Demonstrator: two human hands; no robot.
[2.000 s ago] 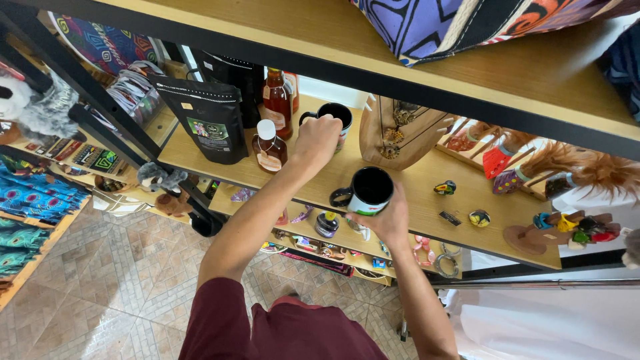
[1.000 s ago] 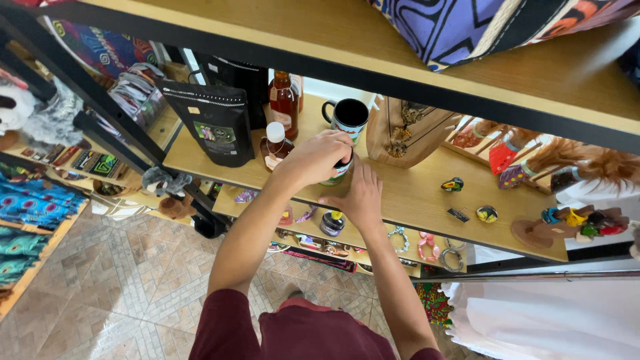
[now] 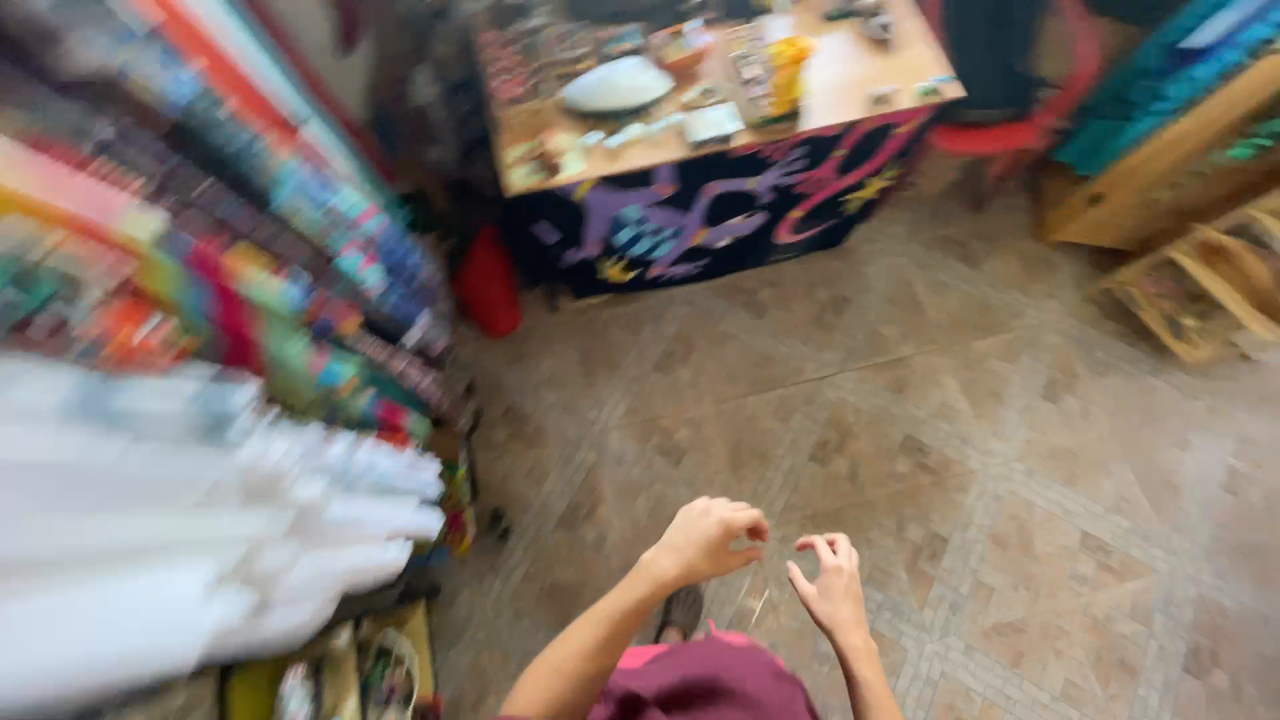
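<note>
My left hand (image 3: 708, 541) is in front of my body over the tiled floor (image 3: 900, 400), fingers curled and apart from the thumb, with nothing in it. Just right of it, my right hand (image 3: 829, 580) is raised with bent, spread fingers, also holding nothing. The two hands do not touch. Below them show my maroon shirt (image 3: 710, 690) and part of one dark shoe (image 3: 681, 610). The picture is blurred by motion.
A wooden-topped table (image 3: 530, 178) with small goods and a painted dark front stands ahead. Colourful hanging textiles (image 3: 350, 240) and white cloth (image 3: 200, 530) fill the left. A red chair (image 3: 985, 138), a wooden shelf unit (image 3: 1120, 205) and a wooden crate (image 3: 1190, 300) are at the right.
The view has swung away from the shelf with mugs and bottles to the floor and table. My hands, which were at the mugs, are now empty in front of me.
</note>
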